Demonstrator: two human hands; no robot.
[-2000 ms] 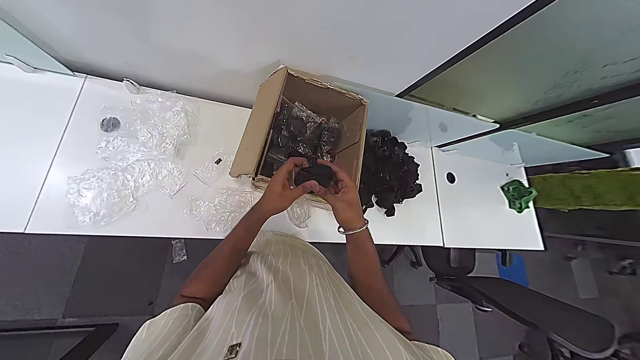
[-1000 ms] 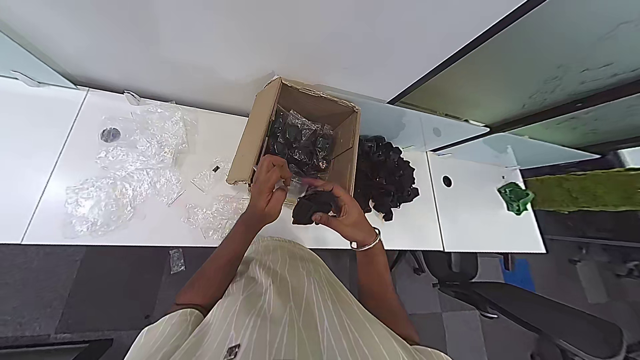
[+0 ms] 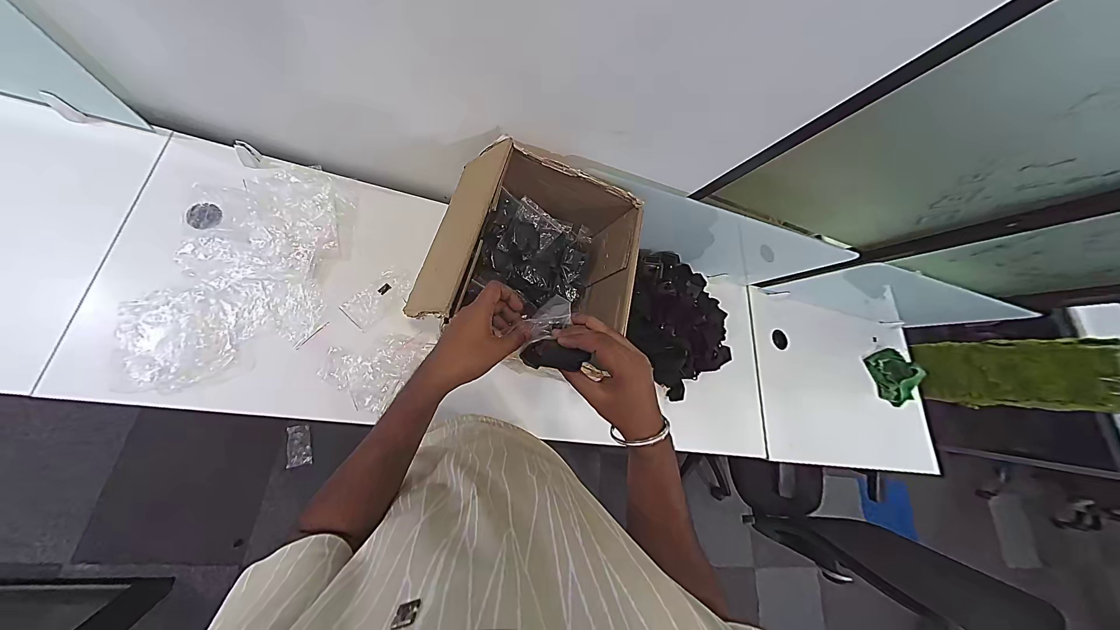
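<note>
In front of an open cardboard box point(image 3: 448, 254), my right hand point(image 3: 619, 372) grips a small black item point(image 3: 556, 354), whose exact kind I cannot tell. Close beside it, my left hand point(image 3: 483, 339) has its fingertips at a clear plastic bag point(image 3: 551, 317) that lies between the two hands. Inside the box are several black items in clear bags point(image 3: 534, 249). Right of the box, a heap of unwrapped black items point(image 3: 678, 319) rests on the white table.
Crumpled clear plastic bags point(image 3: 254, 271) cover part of the white table point(image 3: 840, 411) at the left. A green crumpled thing point(image 3: 893, 376) lies near its right end. Glass partitions stand behind, and a black office chair point(image 3: 910, 569) is below right. One clear bag point(image 3: 298, 446) is on the floor.
A second ago the black item was in my right hand lower down, with my left hand near the box's front edge. The clear bag now shows stretched between both hands.
</note>
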